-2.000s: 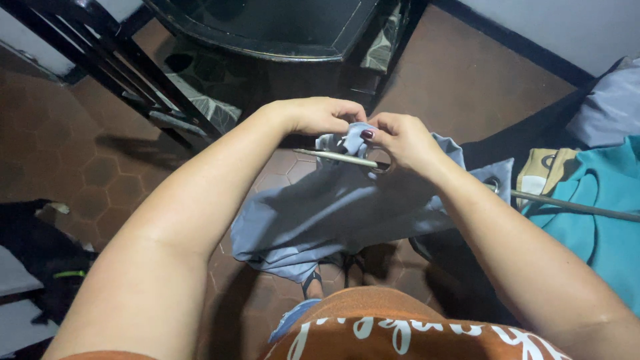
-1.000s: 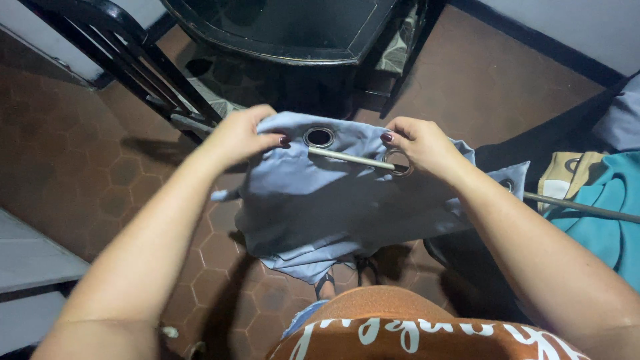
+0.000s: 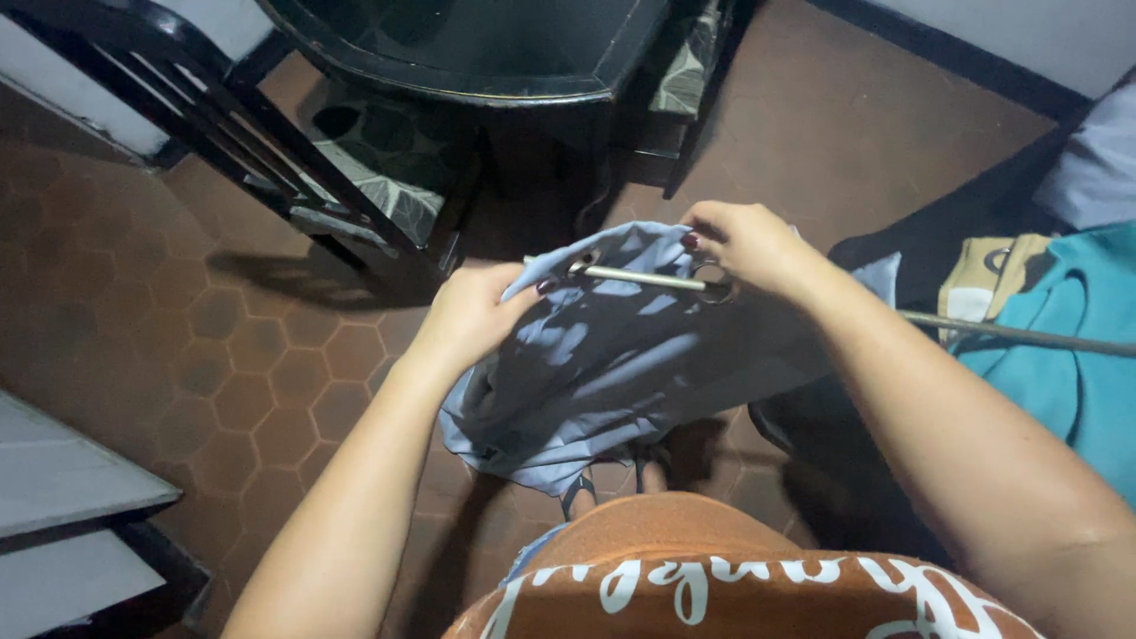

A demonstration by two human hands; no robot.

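A blue-grey grommet curtain (image 3: 639, 373) hangs between my hands, its lower part near my feet. My left hand (image 3: 484, 306) pinches its top edge just left of a metal grommet (image 3: 583, 264). The thumb and fingers of my right hand (image 3: 737, 240) grip the same edge above another grommet (image 3: 714, 284). A thin metal curtain rod (image 3: 643, 278) shows between these two grommets, with its tip by my left hand. Farther right the rod comes out past the cloth and runs to the right edge of the view.
A dark table (image 3: 497, 53) stands ahead, with a slatted chair (image 3: 222, 106) at its left and a patterned seat (image 3: 688, 80) at its right. Teal cloth (image 3: 1065, 346) and beige grommet cloth (image 3: 985, 275) lie at the right. A white-topped step or shelf (image 3: 71, 461) is at lower left.
The left grommet, with no rod through it a second ago, now has the rod passing through it. My hands have come closer together, and the cloth edge between them is bunched.
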